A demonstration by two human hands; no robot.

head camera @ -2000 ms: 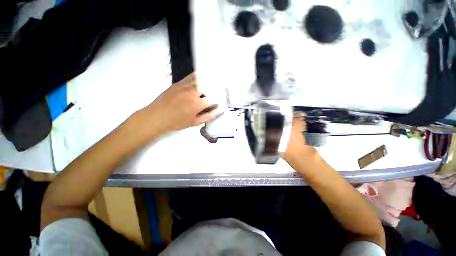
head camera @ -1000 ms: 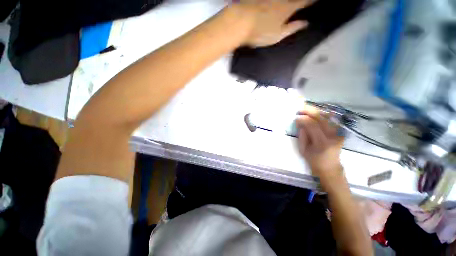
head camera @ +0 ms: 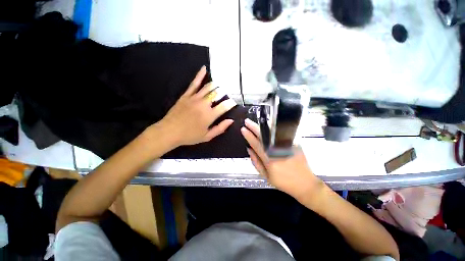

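A dark fabric panel [head camera: 148,86] lies flat on the white table left of the machine, its right end at the needle area. My left hand [head camera: 196,114] lies flat on the panel with fingers spread, holding nothing. My right hand [head camera: 283,168] rests at the panel's right front edge, its fingertips on the cloth beside the presser foot area. The white sewing machine head [head camera: 367,71] stands above, and its shiny metal and dark cover [head camera: 288,120] partly hides the needle and the space above my right hand.
A small brown rectangle [head camera: 401,160] lies on the table at right. Red looped scissors handles [head camera: 460,152] show at the right edge. Blue tape [head camera: 82,18] is at upper left. A measuring tape [head camera: 224,181] runs along the front edge. Pink fabric [head camera: 413,206] is below right.
The dark panel now lies flat across the left of the table up to the needle area. My left hand has moved down from over the cloth at the back. The view has shifted back.
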